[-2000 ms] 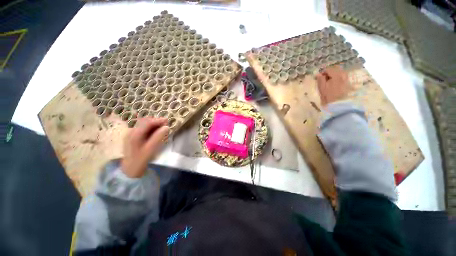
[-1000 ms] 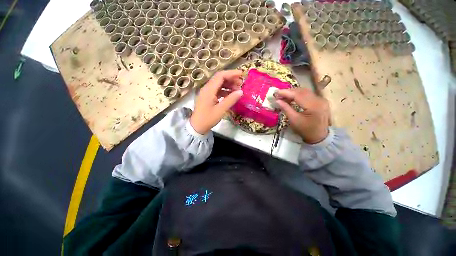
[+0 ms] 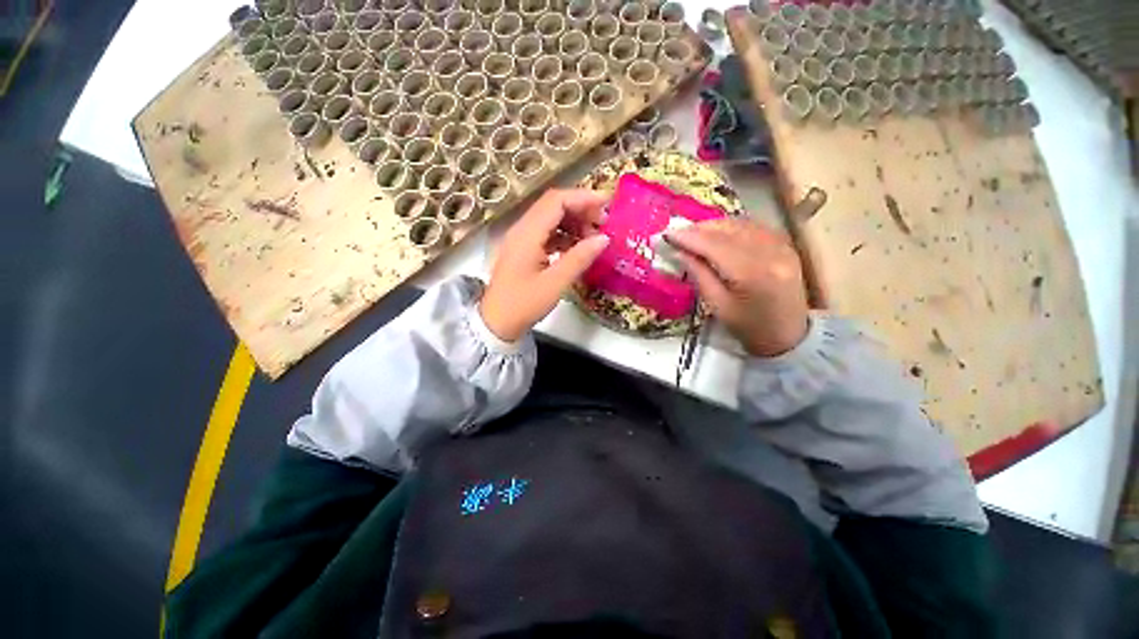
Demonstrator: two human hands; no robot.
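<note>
The bright pink pad (image 3: 637,256) lies on the round mottled yellow-black base (image 3: 631,315). My left hand (image 3: 537,265) is at the pad's left edge, thumb and forefinger curved around a small gap; whether they hold a ring is too blurred to tell. My right hand (image 3: 746,277) is over the pad's right side, fingertips pinching the small white piece (image 3: 671,247), which they partly cover. A thin dark tool or cord (image 3: 688,356) hangs at the base's near edge.
A board (image 3: 287,268) with dense rows of rings (image 3: 475,112) is at the left. Another board (image 3: 949,262) is at the right, rings (image 3: 874,63) across its far end. A dark cloth with pink (image 3: 737,119) lies between them. Loose rings (image 3: 656,135) lie behind the base.
Both hands have come from the two boards to the pink pad, and the view has shifted. Over the last second, my right fingers have moved slightly left across the pad with the white piece.
</note>
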